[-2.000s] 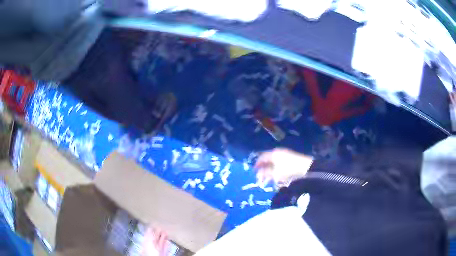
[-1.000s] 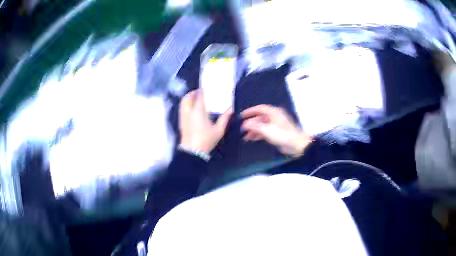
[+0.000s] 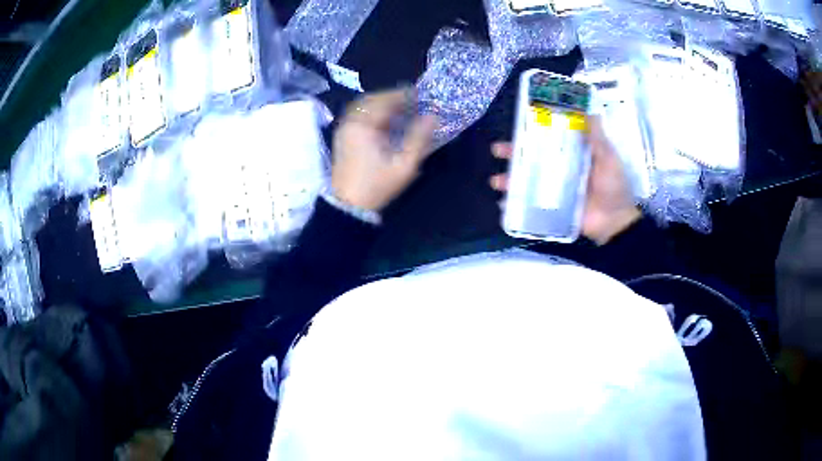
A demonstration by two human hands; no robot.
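My right hand (image 3: 615, 189) holds a power bank half-assembly (image 3: 548, 162) from its right side, with fingertips showing past its left edge. The unit is upright in view, green board and yellow tape at the top, pale cell below, clear rim around it. My left hand (image 3: 377, 151) is blurred, its fingers bent beside the lower left edge of a crinkled empty bubble bag (image 3: 464, 79). I cannot tell if the fingers grip the bag.
Bagged units (image 3: 261, 171) lie in rows at the left. More bagged units (image 3: 689, 112) lie at the right, close to my right hand. Another empty bubble bag (image 3: 329, 31) and a small white slip (image 3: 345, 77) lie at the top. Grey clothing shows at both side edges.
The unit has passed from my left hand to my right hand and moved right. My left hand is now by the bubble bag. The earliest frame showed cartons and the littered floor instead.
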